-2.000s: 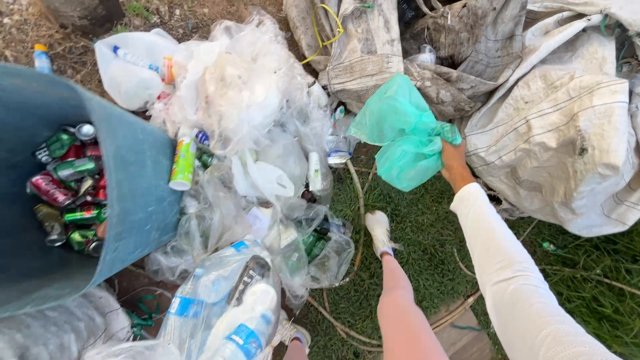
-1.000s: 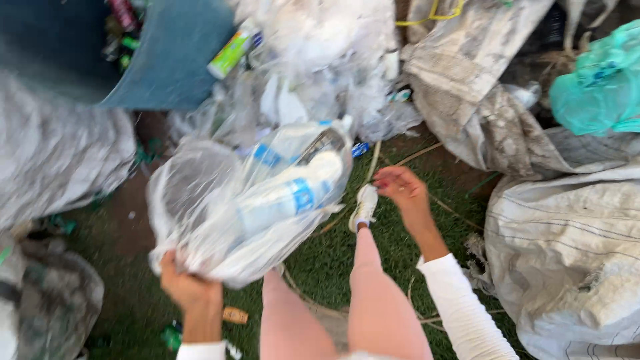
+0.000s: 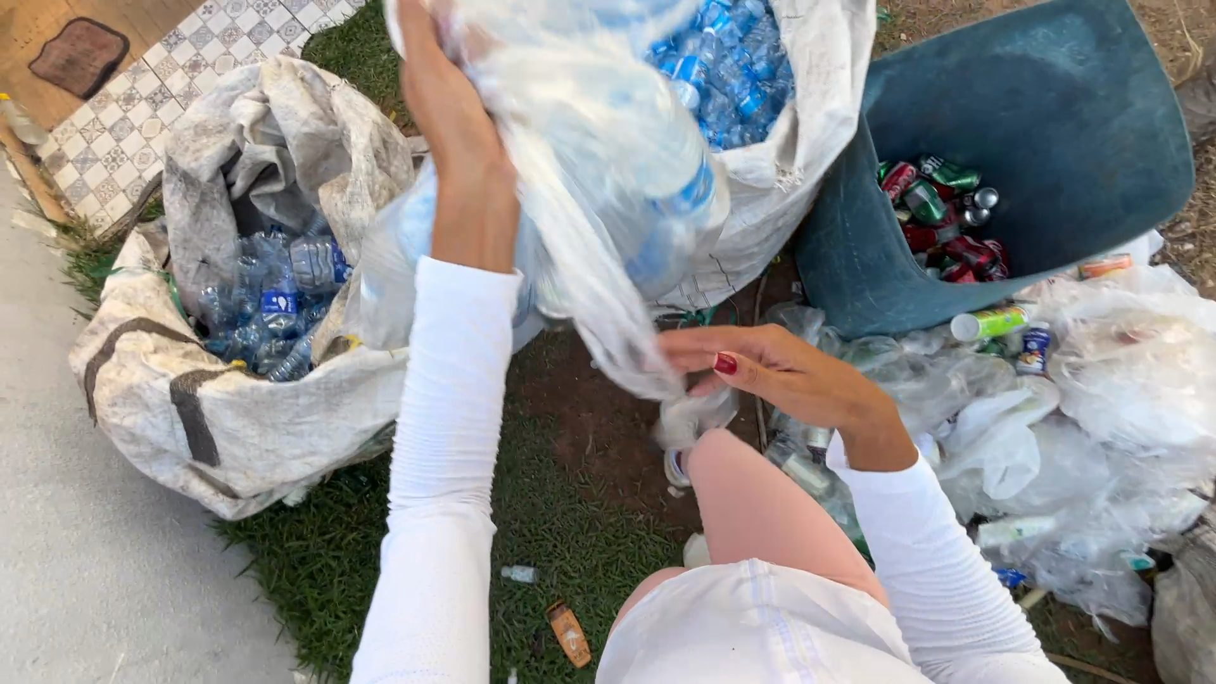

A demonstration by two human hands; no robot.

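Observation:
A clear plastic bag with bottles in it (image 3: 617, 171), blurred by motion, is lifted in front of me at the top middle. My left hand (image 3: 461, 152) is raised against its left side; its fingers are partly hidden by the film, so its hold cannot be told. My right hand (image 3: 784, 375) has its fingers around the trailing twisted end of the bag at the lower right. Behind the bag stands a white woven sack (image 3: 817, 104) full of blue-tinted plastic bottles (image 3: 736, 81).
A second woven sack (image 3: 256, 427) with bottles (image 3: 280, 299) stands at left. A dark teal bin (image 3: 1026, 114) holds crushed cans (image 3: 940, 218). Plastic bags and bottles (image 3: 1026, 427) are heaped at right. An orange bottle (image 3: 568, 634) lies on the grass. A tiled strip (image 3: 119, 138) borders the upper left.
The view has swung left. The bag of bottles, low in my left hand one second ago, is now raised. My right hand, which held a green bag earliest, is now at the clear bag's end.

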